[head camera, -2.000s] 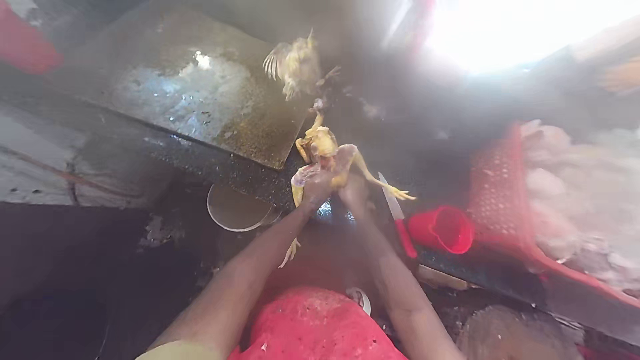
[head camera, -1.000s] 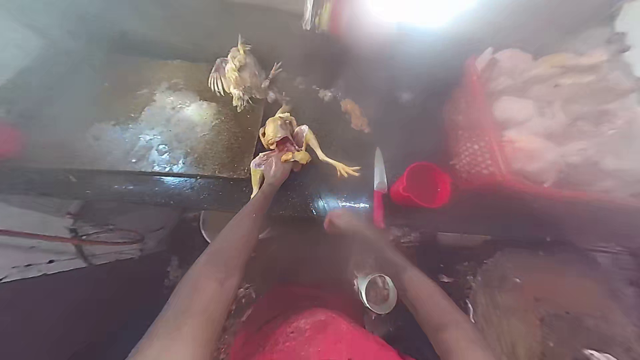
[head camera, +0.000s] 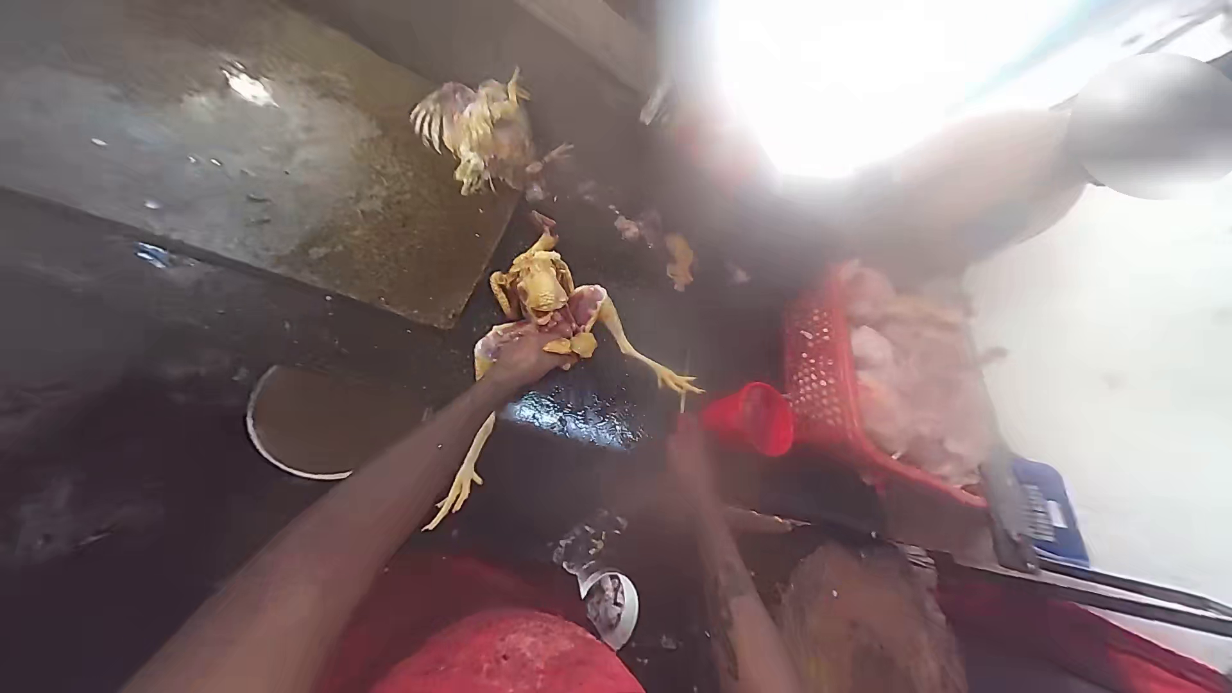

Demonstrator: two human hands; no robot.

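Observation:
A plucked chicken carcass (head camera: 541,284) lies on the dark wet work surface, its yellow legs spread to both sides. At its cut-open rear end, my left hand (head camera: 529,354) grips the carcass, with yellow pieces, perhaps fat, beside the fingers. To the right, my right hand (head camera: 688,438) is blurred close to the red plastic cup (head camera: 760,419), where the knife lay; its fingers and whatever they may hold are not clear. Farther off, a second chicken carcass (head camera: 481,130) rests near the corner of a flat board.
The large board (head camera: 385,221) lies at the upper left. A red perforated crate (head camera: 818,356) full of pale poultry pieces stands at the right. Small scraps (head camera: 679,260) lie beyond the carcass. Below are a round basin (head camera: 318,423), a white container (head camera: 611,606) and a blue object (head camera: 1049,510).
My right hand was on the carcass with my left two seconds ago, then came away, and is now where the red-handled knife lay. My left hand stays on the carcass. The view has turned.

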